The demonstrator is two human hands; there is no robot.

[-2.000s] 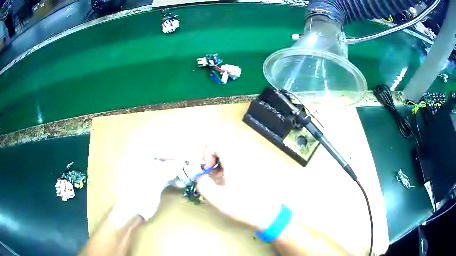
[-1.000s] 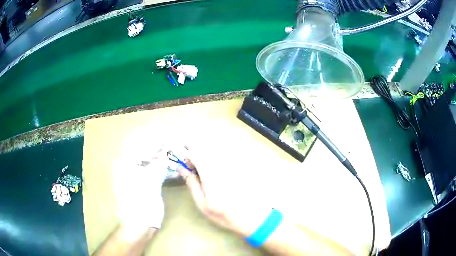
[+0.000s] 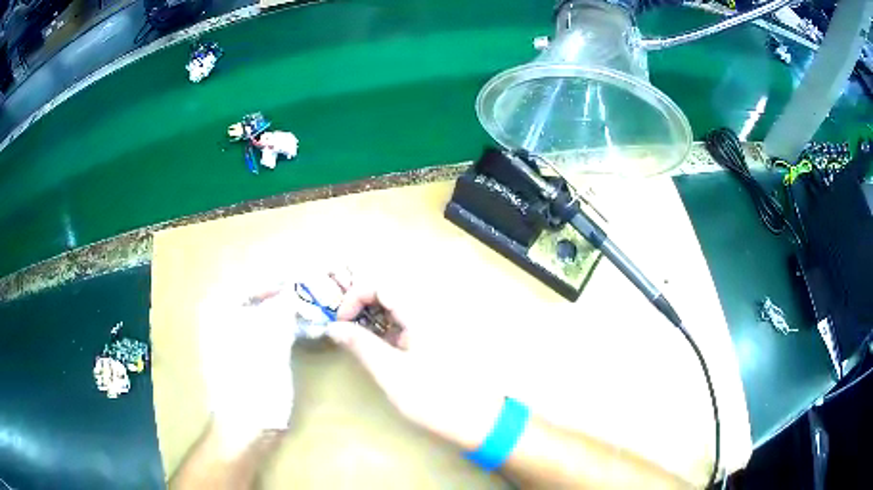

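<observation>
My left hand (image 3: 251,349), in a white glove, is washed out by glare over the tan mat (image 3: 574,383). It holds a pale, overexposed part, likely the white plastic housing (image 3: 314,323). Blue and black lead wires (image 3: 316,300) stick up from it. My right hand (image 3: 392,356), bare with a blue wristband, meets it from the right. Its fingers are closed around a small dark part, likely the circuit board (image 3: 379,322), mostly hidden by the fingers.
The soldering iron (image 3: 620,266) rests in its black stand (image 3: 500,212) with a yellowish sponge (image 3: 565,251). A clear fume hood (image 3: 586,115) hangs above. Unit assemblies lie on the green belt (image 3: 383,105) and one unit assembly (image 3: 119,367) on the left bench. Coiled black cable (image 3: 751,187) is at right.
Both hands have shifted slightly left with the part. The dark part shows again in my right fingers. The assemblies on the belt have moved left. The iron stays in its stand.
</observation>
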